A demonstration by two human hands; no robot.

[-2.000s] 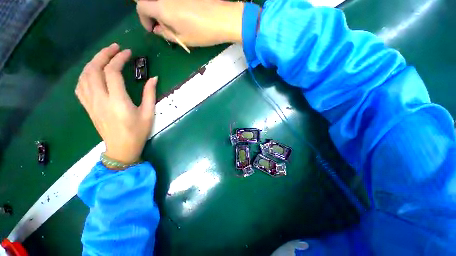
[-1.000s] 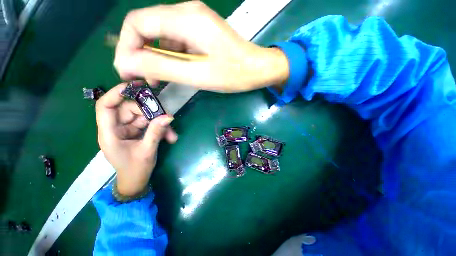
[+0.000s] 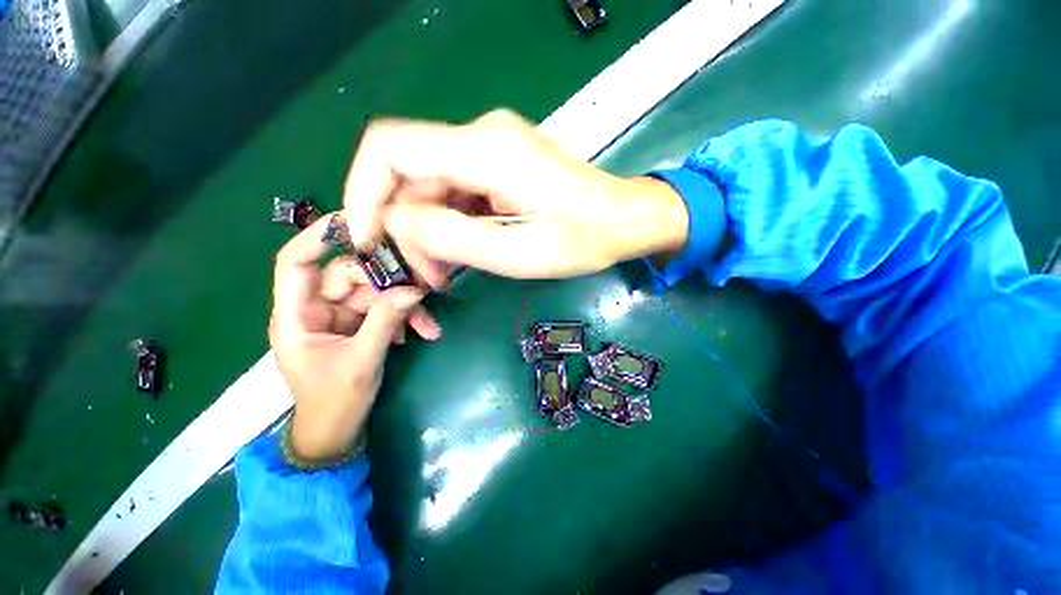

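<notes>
My left hand (image 3: 337,337) holds a black speaker module (image 3: 384,265) with a pale centre between thumb and fingers, over the pale metal rail. A small tab shows at the module's upper left end. My right hand (image 3: 500,198) is bent over the module, its fingers closed at the module's upper side. The wooden stick seen earlier in this hand is hidden now, so I cannot tell whether it is still there. Several like modules lie together in a pile (image 3: 585,374) on the glossy green surface, right of my left hand.
The pale rail (image 3: 175,436) runs diagonally between the dark green belt (image 3: 221,291) and the worktable. Single modules lie on the belt: behind my left hand (image 3: 296,213), at left (image 3: 148,367), lower left and top. A thin blue cord (image 3: 745,395) crosses the table. A grey perforated object (image 3: 41,128) stands upper left.
My left hand has picked up a module from the belt and holds it over the rail. My right hand has come down and back from the far belt to that module.
</notes>
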